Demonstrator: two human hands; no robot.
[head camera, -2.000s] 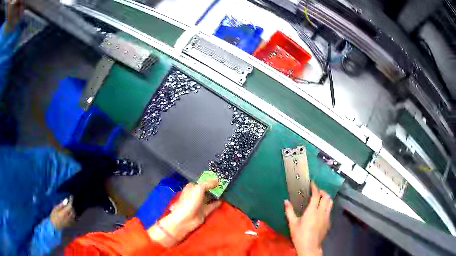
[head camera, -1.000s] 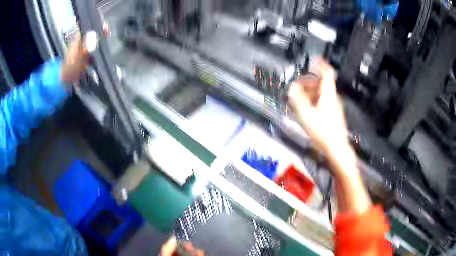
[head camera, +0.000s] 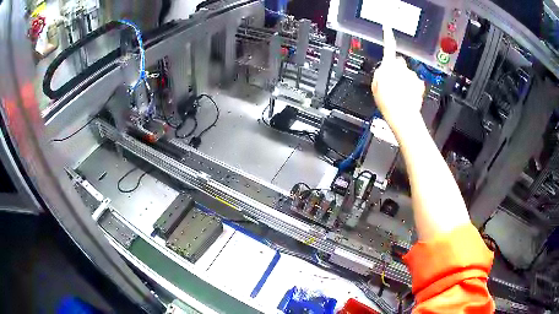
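Observation:
My right hand (head camera: 398, 89) is raised at the upper right, in an orange-red sleeve. Its index finger is extended onto the lit screen of the touchscreen panel (head camera: 392, 15); the other fingers are curled, and I see nothing held in them. A round red button (head camera: 448, 45) sits to the right of the screen, with a small green-ringed one below it. My left hand is not in view.
A linear rail (head camera: 233, 196) crosses the machine. Stacked fixtures (head camera: 195, 235) lie in front of it. The green conveyor belt (head camera: 178, 273) runs at the lower left. A blue bin (head camera: 306, 302) and a red bin (head camera: 358, 306) are at the bottom edge. Black cables lie inside.
The view has swung up from the tray and bench to the machine and panel. My right hand has left the fixture and reached up to the screen. My left hand has gone out of view.

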